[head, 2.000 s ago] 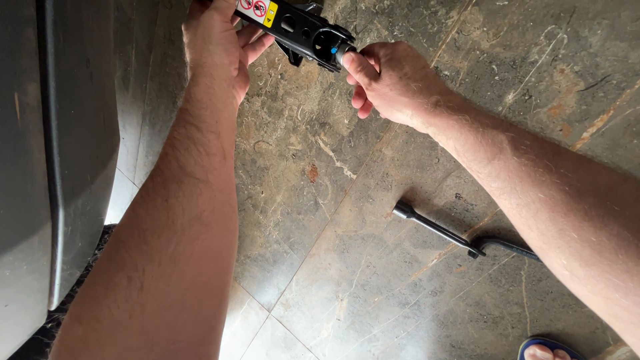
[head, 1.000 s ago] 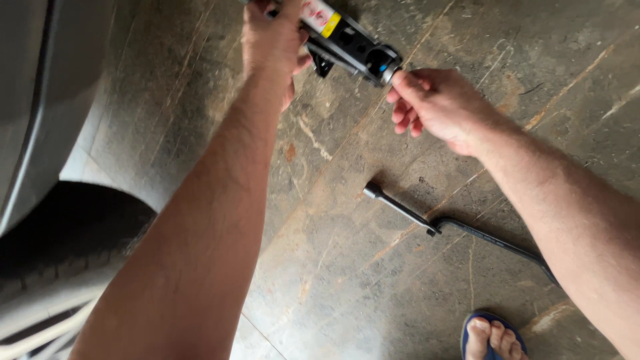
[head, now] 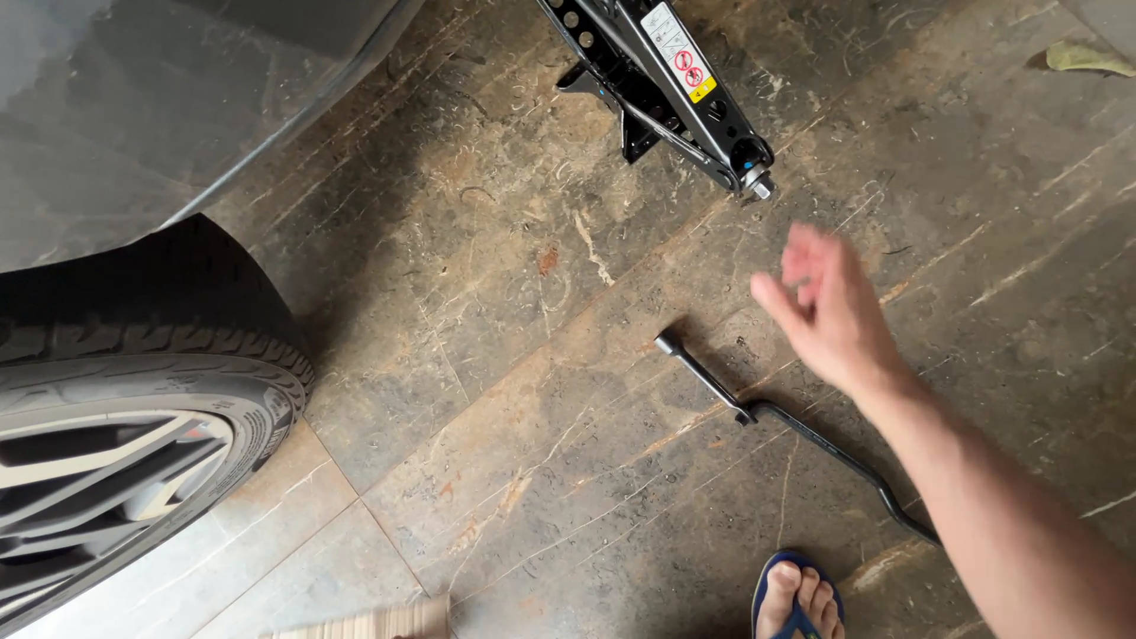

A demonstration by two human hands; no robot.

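Observation:
A black scissor jack (head: 701, 98) with a warning label lies at the top of the view, its hex screw end pointing down and right. My right hand (head: 821, 302), slightly blurred, hangs below that end with fingers apart and nothing in it. Left of and below the hand, a black crank handle (head: 825, 444) with a socket wrench end (head: 670, 343) lies on the stone floor; my forearm covers its far end. My left hand is out of view.
At the left are a car's grey body panel (head: 177, 115) and its wheel with a tire (head: 266, 382). A foot in a blue flip-flop (head: 794, 595) is at the bottom. A ridged light piece (head: 382, 621) shows at the bottom edge, a dry leaf (head: 1087, 59) at the upper right.
My right hand has let go of the jack's screw end and moved away from it. My left hand has left the jack and the view. The view has shifted, showing more of the wheel.

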